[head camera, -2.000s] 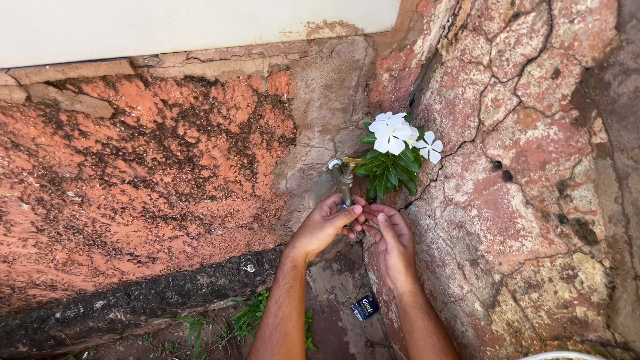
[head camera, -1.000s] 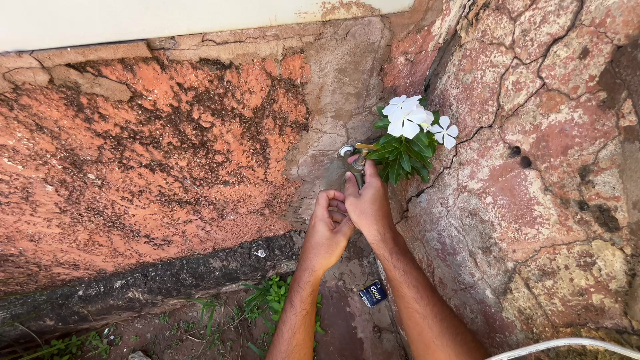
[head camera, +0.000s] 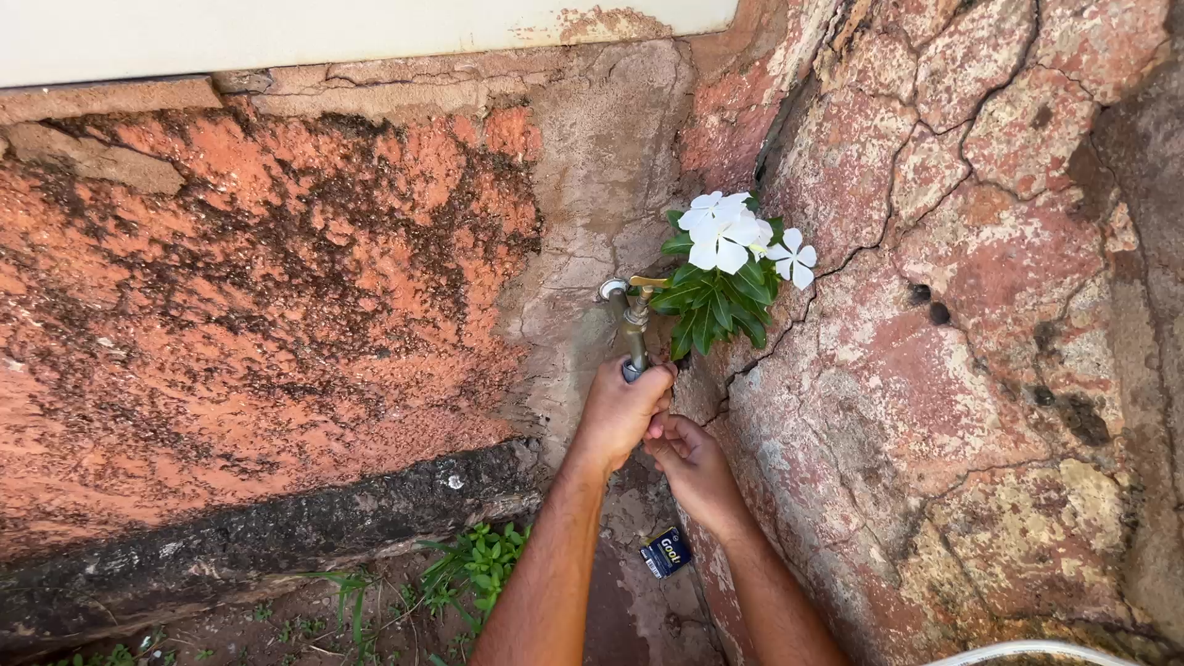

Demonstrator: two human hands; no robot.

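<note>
A metal garden tap [head camera: 635, 324] with a yellowish lever juts from the wall in the corner. My left hand [head camera: 622, 412] is closed around the lower end of its spout, where a grey collar [head camera: 633, 371] shows above the fingers. Just below and to the right, my right hand [head camera: 696, 467] has its thumb and fingertips pinched together against the left hand's fingers; whatever lies between them is too small or hidden to tell. A plant with white flowers [head camera: 721, 231] and green leaves [head camera: 710, 310] grows right beside the tap.
A small dark blue packet [head camera: 665, 552] bearing writing lies on the ground below the hands. Cracked walls [head camera: 999, 351] meet at the corner. A blackened ledge [head camera: 277, 523], green weeds [head camera: 486, 564] and part of a whitish hose [head camera: 1027, 650] are lower down.
One second ago my right hand reached up to the tap with the left below it; now the left is at the spout and the right has come down beside it.
</note>
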